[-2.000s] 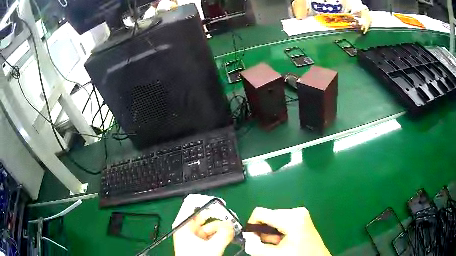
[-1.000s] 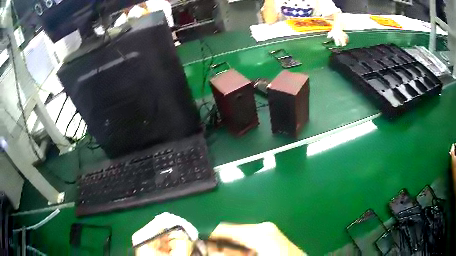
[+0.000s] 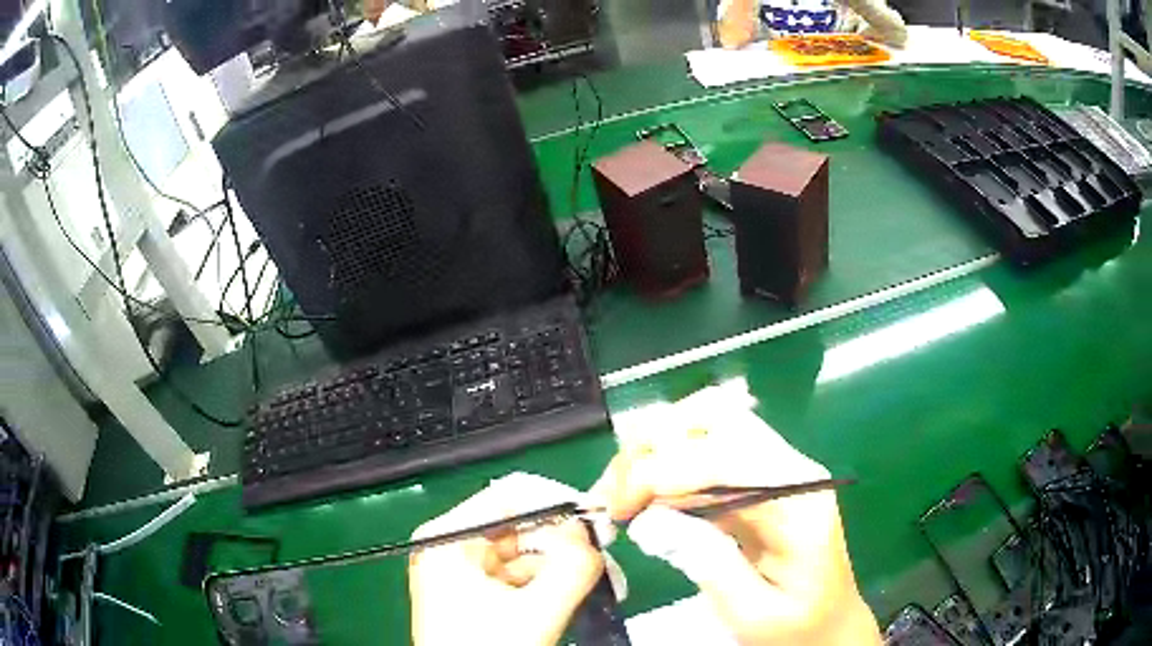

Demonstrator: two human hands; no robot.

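Observation:
My left hand (image 3: 505,568), with white covers on its fingertips, holds a black phone middle frame (image 3: 272,603) at the lower centre. The frame's solid end with camera holes points to the left. My right hand (image 3: 745,517) holds a slim dark pen-like tool (image 3: 771,490). The tool's tip is at the frame's edge, close to my left fingertips. My hands hide part of the frame and its far end.
A keyboard (image 3: 423,410) lies before a black computer tower (image 3: 392,189). Two brown speakers (image 3: 781,225) stand behind. A parts tray (image 3: 1017,177) is far right. A pile of frames (image 3: 1074,543) lies lower right. Another frame (image 3: 234,555) lies lower left. A person (image 3: 809,19) sits opposite.
My hands are raised higher in view, and the held frame is now seen with its solid end to the left. The person opposite has drawn back a hand; one far frame has shifted.

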